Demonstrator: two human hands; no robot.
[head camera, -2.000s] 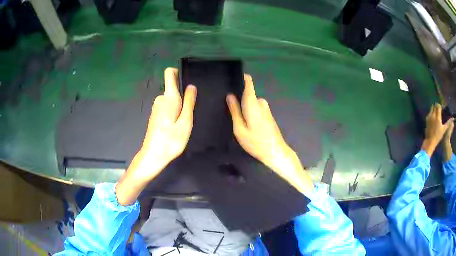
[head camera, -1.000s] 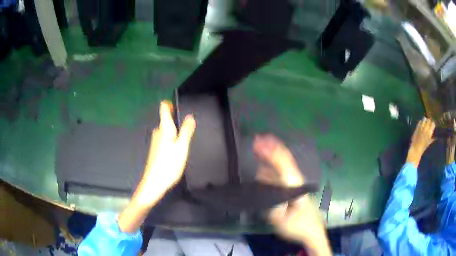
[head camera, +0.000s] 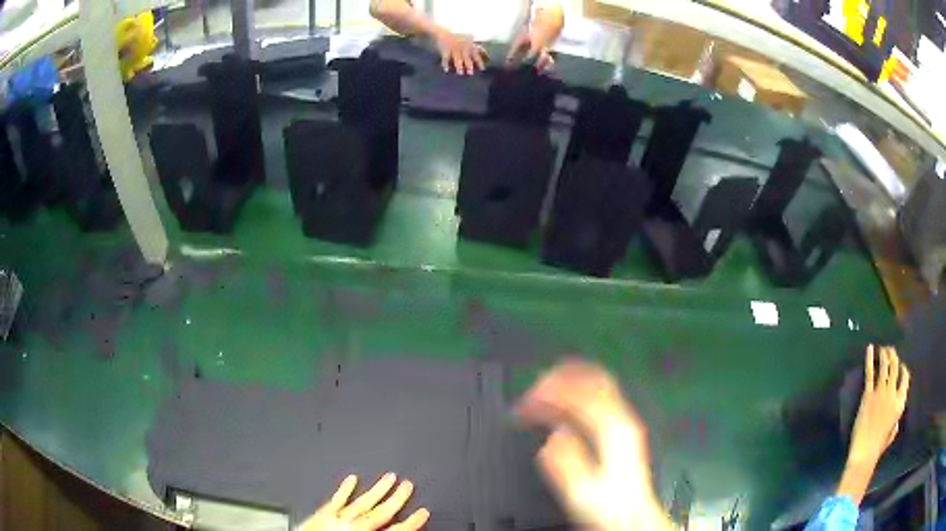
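Observation:
A flat dark grey die-cut blank (head camera: 311, 425) lies on the green bench in front of me, with a crease line and a strip at its right part. My left hand (head camera: 371, 508) is cut off by the bottom edge; its spread fingers rest on or just above the blank, holding nothing. My right hand (head camera: 596, 446) is blurred over the blank's right part, fingers partly curled and apart, with nothing visible in it. It hides part of the blank.
Several folded black inserts (head camera: 505, 182) stand in a row across the bench. A pale post (head camera: 122, 156) rises at left. White paper squares (head camera: 764, 313) lie at right. Another person's hands (head camera: 462, 50) are at the far side; a neighbour's hand (head camera: 880, 404) is at right.
The insert that was in my hands has left them; folded inserts now stand in the far row. My hands are lower in view, over the flat blank. The view has tilted up.

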